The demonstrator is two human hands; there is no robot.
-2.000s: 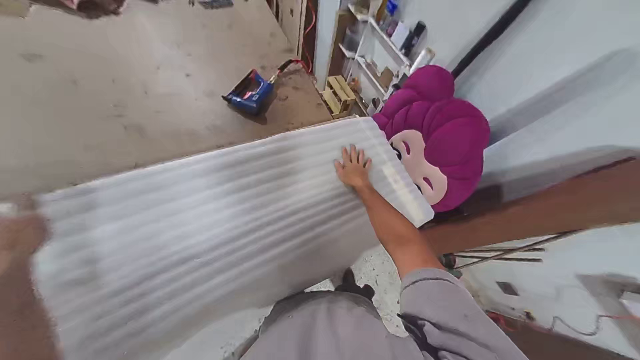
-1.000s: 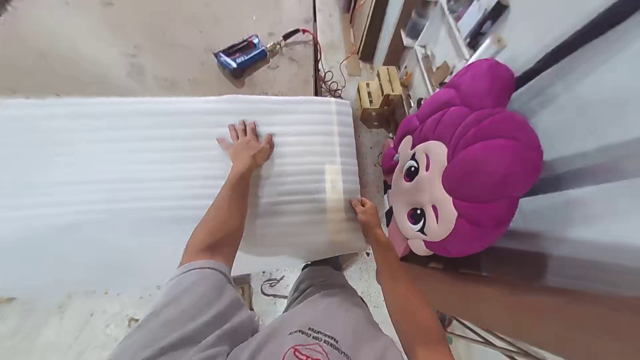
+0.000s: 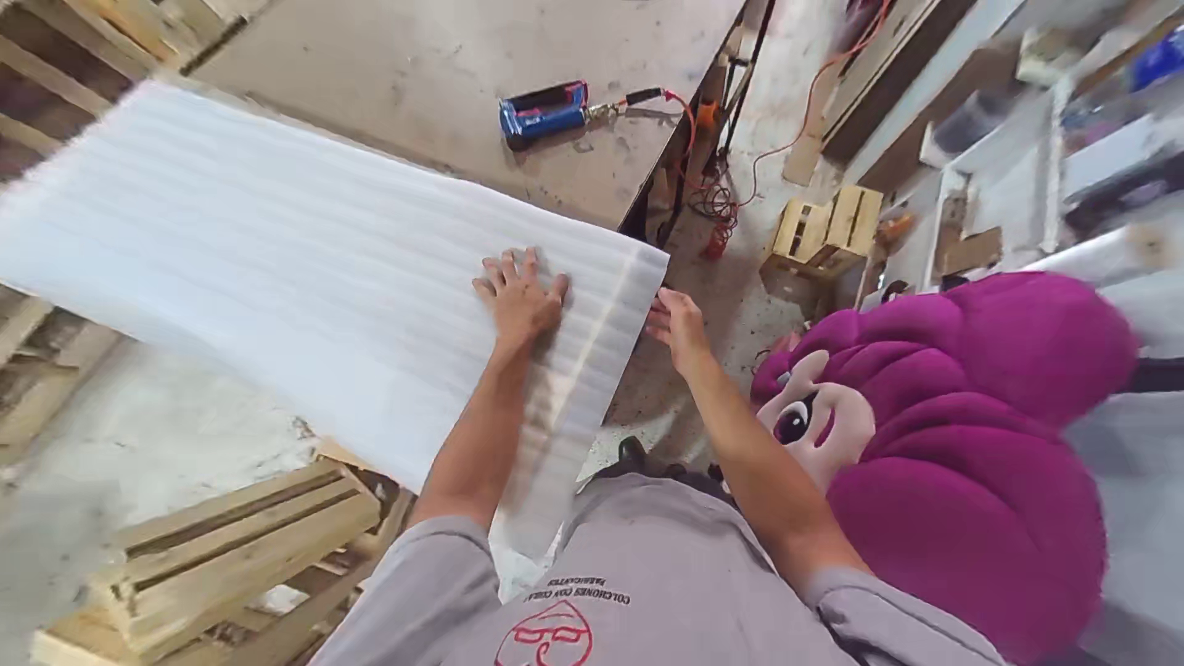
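Observation:
A long sheet of white ribbed foam (image 3: 305,240) lies over the near edge of the brown table, its front part hanging down towards me. My left hand (image 3: 523,301) rests palm down on the foam with fingers spread, close to its right end. At the foam's right edge is my right hand (image 3: 680,324), fingers slightly bent; its fingertips meet or pass behind the edge, and whether they grip it is unclear. Beyond the foam, a blue pneumatic stapler (image 3: 546,116) with a red hose lies on the table (image 3: 416,83).
A large plush figure with magenta hair (image 3: 980,444) stands at my right. Behind it are a small wooden crate (image 3: 823,231) and shelving (image 3: 1008,157) with containers. The red hose (image 3: 768,153) coils on the floor by the table. Wooden pallet pieces (image 3: 250,546) lie at lower left.
Two seconds ago only one hand clearly lay on the foam near its right end; now both hands are there. Since one second ago my right hand's fingers have spread from a closer curl. The view has turned.

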